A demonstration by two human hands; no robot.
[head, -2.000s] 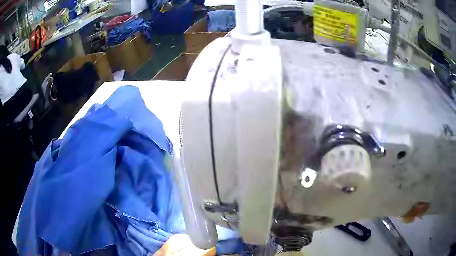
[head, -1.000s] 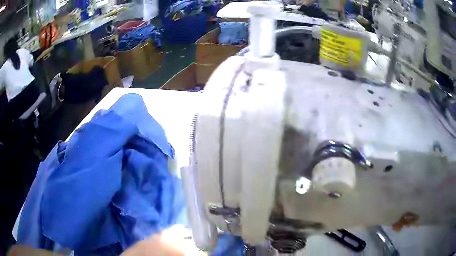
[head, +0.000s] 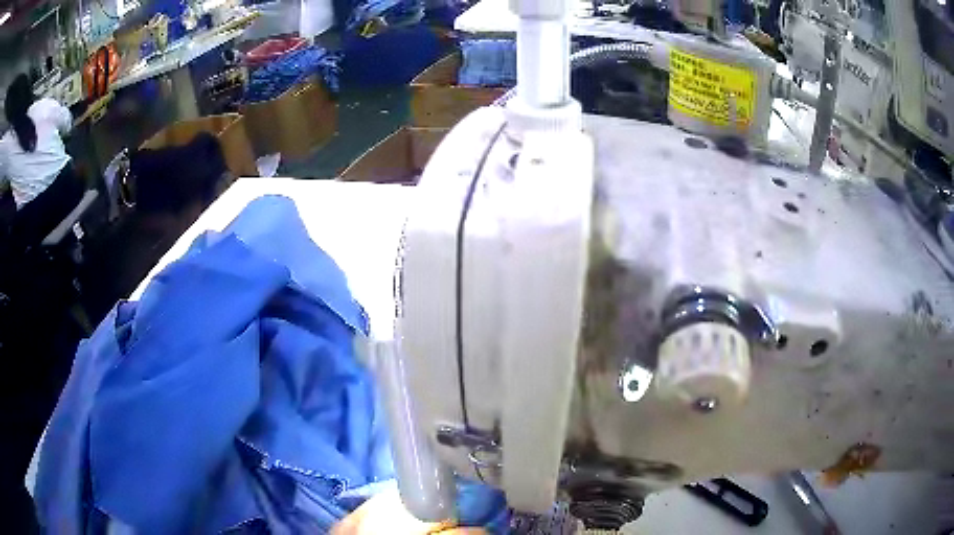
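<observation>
A blue denim garment piece (head: 194, 366) lies heaped and folded on the white table left of the sewing machine head (head: 502, 303). A frayed seam edge runs low across it. Part of my left hand (head: 392, 518) shows at the bottom edge, by the lower end of the lamp tube (head: 410, 439), next to blue cloth. Its fingers are mostly cut off or hidden, so its grip cannot be told. My right hand is not in view. The needle area is hidden below the head.
Black thread snips (head: 732, 502) and a silver metal blade (head: 805, 502) lie under the machine arm. The white table (head: 345, 209) extends behind the cloth. Cardboard boxes (head: 288, 120) stand beyond it. A person (head: 37, 146) in white is at the far left.
One second ago, a blurred hand reached across the bottom of the cloth, with more skin at the lower left corner. Now only a small part shows beside the lamp. The cloth heap is nearly unchanged.
</observation>
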